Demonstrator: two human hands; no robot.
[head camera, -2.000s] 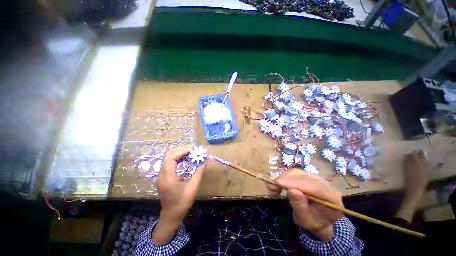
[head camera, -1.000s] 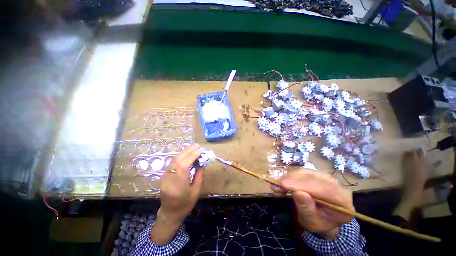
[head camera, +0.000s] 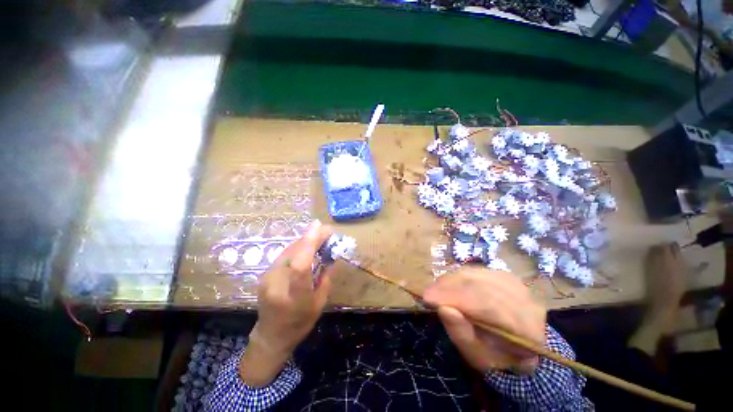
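Note:
My left hand (head camera: 291, 294) holds a small motor (head camera: 341, 247) by its body between thumb and fingers, its white toothed face turned up and to the right. My right hand (head camera: 490, 315) holds a long wooden brush (head camera: 583, 368) like a pen. The brush tip is at the lower edge of the white face; whether it touches cannot be told. A blue tub (head camera: 354, 212) with white paste (head camera: 347, 171) stands beyond my left hand. A white-handled spatula (head camera: 374, 121) leans out of its back right corner.
A heap of white-faced motors (head camera: 514, 201) with thin red wires lies at right. A clear blister tray (head camera: 249, 233) lies at left. A black box (head camera: 679, 173) and another person's hand (head camera: 664, 294) are at far right. A green surface (head camera: 450, 68) runs behind the board. A box of round parts (head camera: 213, 366) is below the edge.
The brush tip has moved from right of the motor to its face. The motor has turned and shifted slightly right. My right hand has moved slightly left since a second ago.

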